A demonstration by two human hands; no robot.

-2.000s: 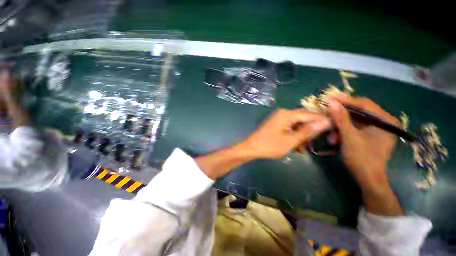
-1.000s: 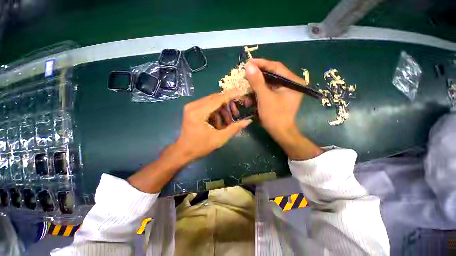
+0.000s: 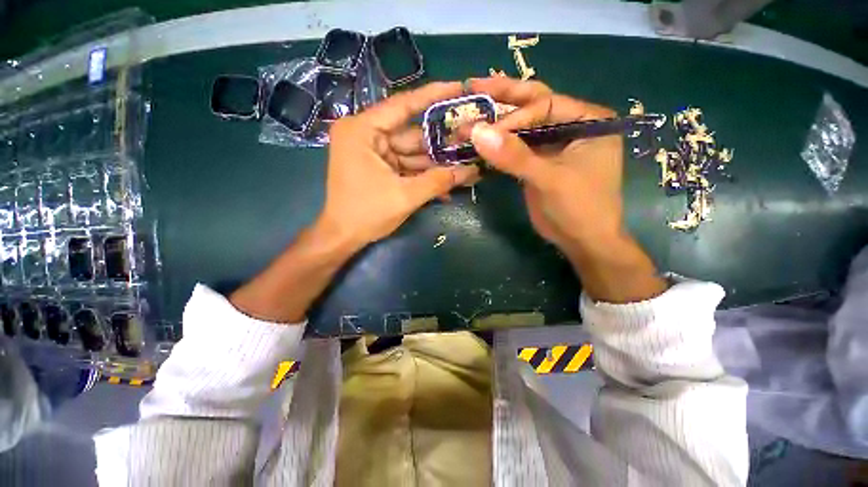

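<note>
My left hand holds a watch case with a shiny rim by its left and lower edges, above the green bench. Cream pieces show through its open middle. My right hand holds dark tweezers like a pen, their rear end pointing right. The tweezer tips are hidden by my fingers at the case's lower right. A pile of mixed dark and cream pieces lies to the right of my right hand. A few cream pieces show beyond my hands.
Several waiting cases lie at upper left, some on a crinkled clear bag. A blister tray holding some dark cases is at far left. A small clear packet lies at far right. A pale rail runs behind. A person's pale sleeve is at right.
The view has swung right and settled. Both hands have lifted the case; its open middle now faces the camera and shows cream. The tweezers have turned closer to level.
</note>
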